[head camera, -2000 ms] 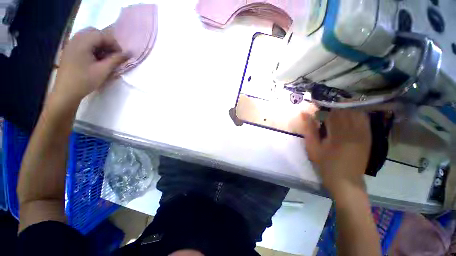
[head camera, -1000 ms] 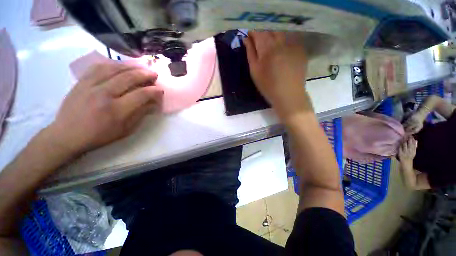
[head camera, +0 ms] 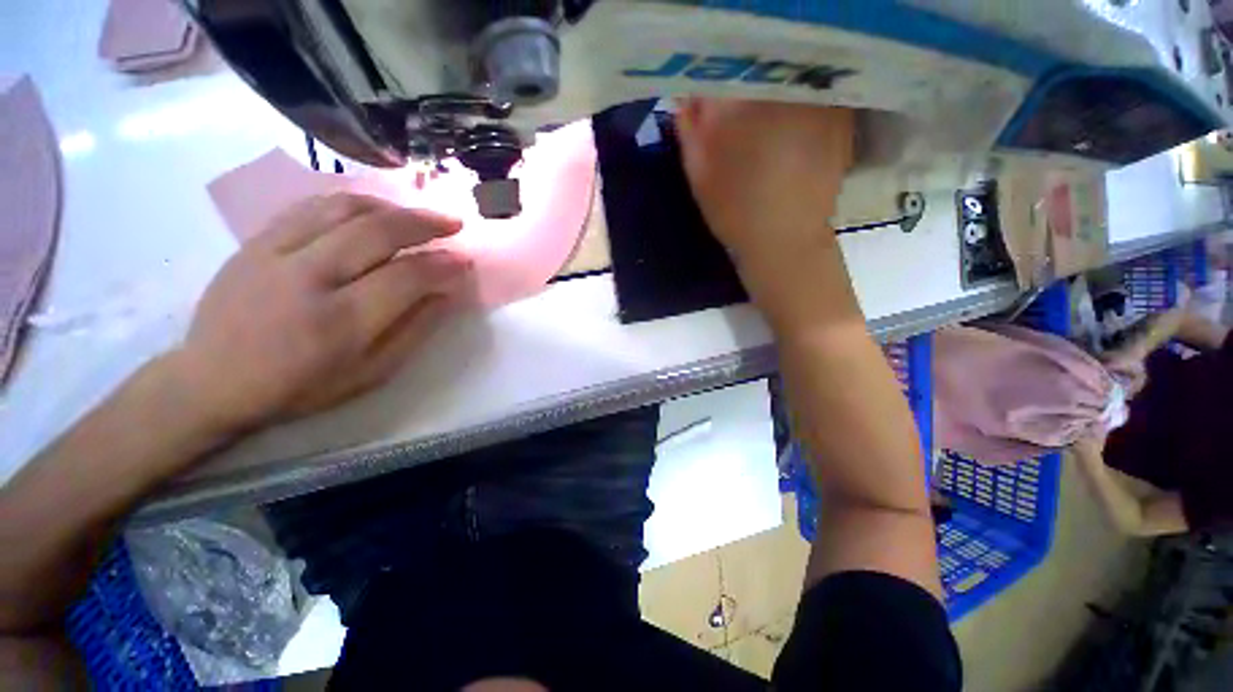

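Observation:
A pale pink curved cut piece (head camera: 548, 223) lies flat under the needle area of the white JACK sewing machine (head camera: 730, 61). My left hand (head camera: 331, 298) lies flat on the piece's left part, fingertips near the lit presser foot. A round black knob with a grey block (head camera: 496, 198) stands over the piece. My right hand (head camera: 764, 169) is on the upper part of a black cloth (head camera: 663, 243) right of the needle, partly behind the machine arm. Its fingertips are hidden, so I cannot tell if it holds a label.
Pink stacks lie at the table's far left (head camera: 27, 216) and upper left (head camera: 146, 34). A blue basket (head camera: 994, 521) with pink fabric (head camera: 1014, 392) stands at right, beside another person's arms. A clear plastic bag (head camera: 216, 595) is at lower left below the grey table edge (head camera: 473, 422).
Since two seconds ago, my left hand has moved from the pink stack to a piece at the needle. My right hand has moved onto the black cloth. The view has turned right.

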